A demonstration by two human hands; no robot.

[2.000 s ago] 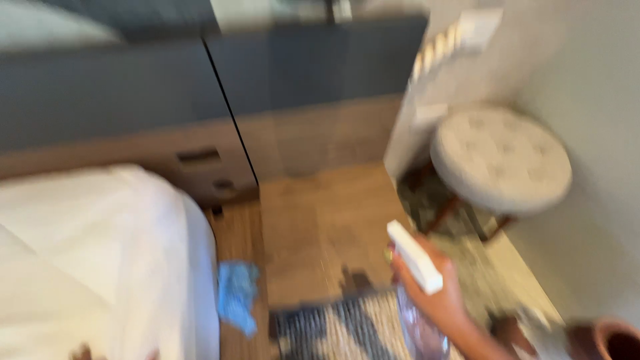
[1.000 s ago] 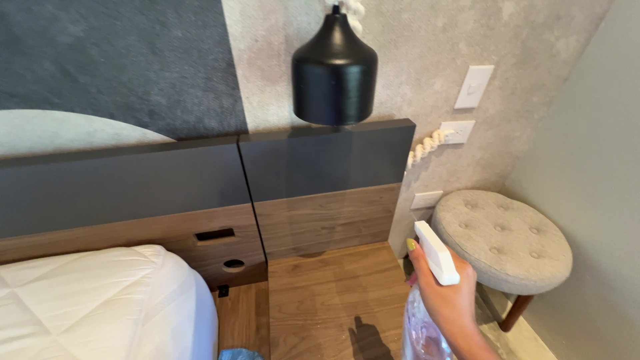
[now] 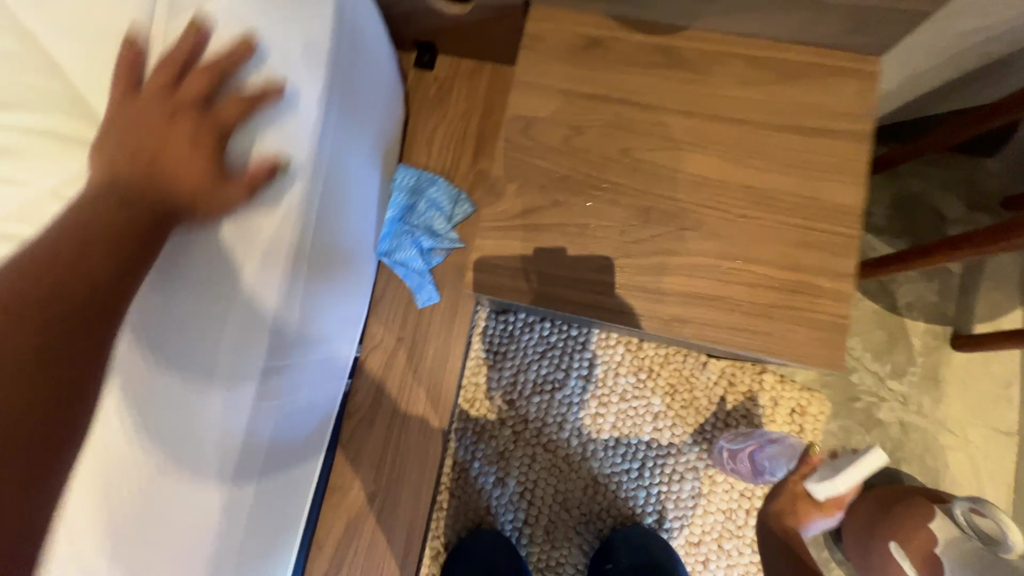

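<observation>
Spread over the side of the white bed [image 3: 264,320], my left hand [image 3: 188,132] has its fingers apart and holds nothing; whether it touches the bedding cannot be told. My right hand [image 3: 808,500] grips a clear spray bottle [image 3: 756,456] by the neck, under its white trigger head [image 3: 846,474]. The bottle lies tilted, its base toward the left, above the pebbled rug. A crumpled blue cloth [image 3: 424,224] rests on the wooden bed ledge [image 3: 392,432], beside the mattress. To its right is a wooden bedside surface [image 3: 688,184] with small light specks on it.
A textured pebble-like rug [image 3: 640,392] covers the floor near the person's feet [image 3: 636,552]. Dark wooden stool legs [image 3: 952,244] stand at the right. A brown and white container [image 3: 904,528] with a ring handle is at the lower right, close to the right hand.
The view has swung down from the headboard and pendant lamp. My left hand now shows over the bed. The spray bottle, upright one second ago, is now tilted on its side in my right hand.
</observation>
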